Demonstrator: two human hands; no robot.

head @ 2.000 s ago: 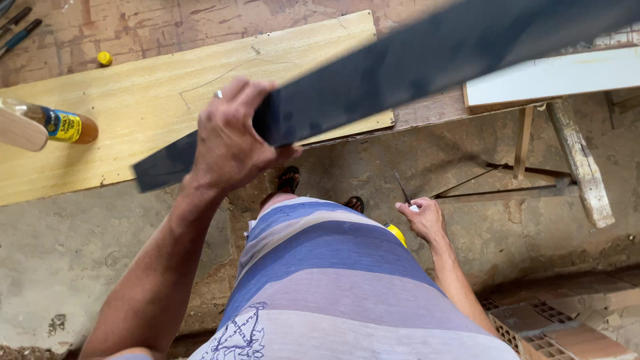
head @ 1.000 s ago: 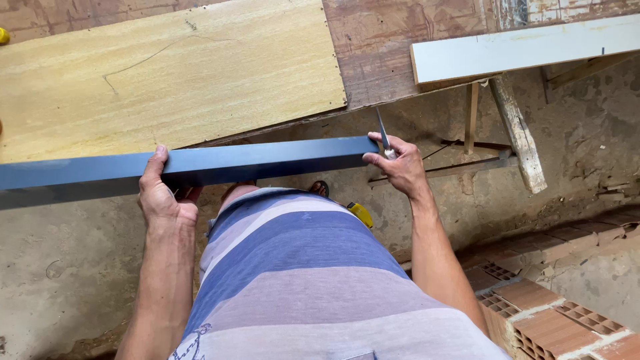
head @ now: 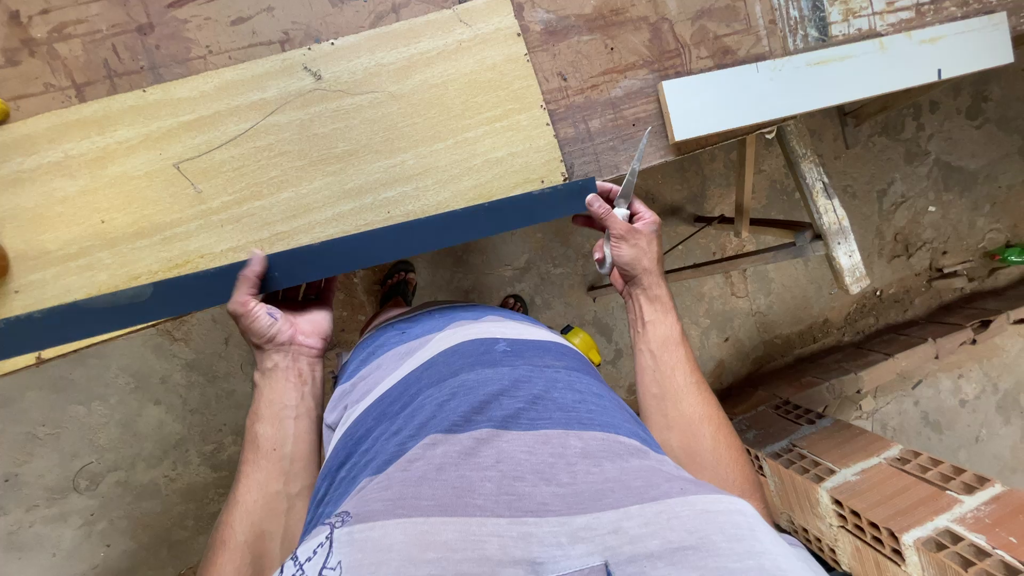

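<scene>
A long dark blue board [head: 432, 238] lies along the front edge of a yellowish wood-grain panel [head: 376, 136], running off the left side of the view. My left hand [head: 284, 316] holds the board from below, thumb on its top face and fingers hidden underneath. At the board's right end, my right hand [head: 628, 236] has its thumb and fingers against the corner. The same hand also grips scissors [head: 632, 176] with a white handle, blades pointing up and away from me. A curved pencil line shows on the panel.
A white board [head: 832, 76] lies at the right on the stained worktable [head: 608, 72]. Below it are a worn wooden leg [head: 824, 208] and thin bars. A hollow-brick wall [head: 888, 488] stands at lower right. A yellow tape measure [head: 582, 344] hangs at my waist.
Two seconds ago the dark board was raised at a slant in my left hand, with my right hand away from it. Since then it has come down, and my right hand has reached its right end.
</scene>
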